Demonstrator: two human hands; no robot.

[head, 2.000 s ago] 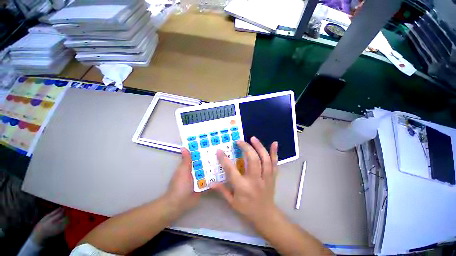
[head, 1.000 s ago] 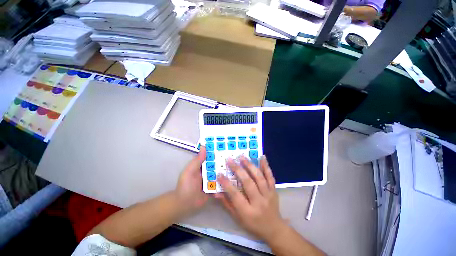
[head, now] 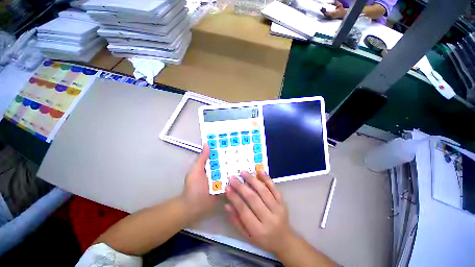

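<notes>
The assembled calculator with writing pad (head: 237, 156) is held up over the beige-grey board, blue and orange keys at its left and dark LCD writing screen (head: 295, 136) at its right. Its calculator display (head: 230, 114) shows one or two digits at the right end. My left hand (head: 199, 180) grips the calculator's lower left edge, thumb in front; its other fingers are hidden behind. My right hand (head: 259, 208) lies over the lowest keys with bent fingers, not gripping. An empty frame housing (head: 179, 117) lies partly behind the calculator. A white stylus (head: 328, 203) lies to the right.
Stacked housings (head: 146, 31) stand at left rear by a cardboard sheet (head: 229, 57). A coloured chart (head: 47, 99) is at left. A metal post with a black item (head: 359, 112), a squeeze bottle (head: 388, 154) and white panels (head: 448, 229) are at right. Another person's hand (head: 337, 10) shows at the back.
The display has gone from a full row of digits to one or two at the right end. The calculator has tilted and shifted a little left and up. My right hand's fingers have moved lower on the keys.
</notes>
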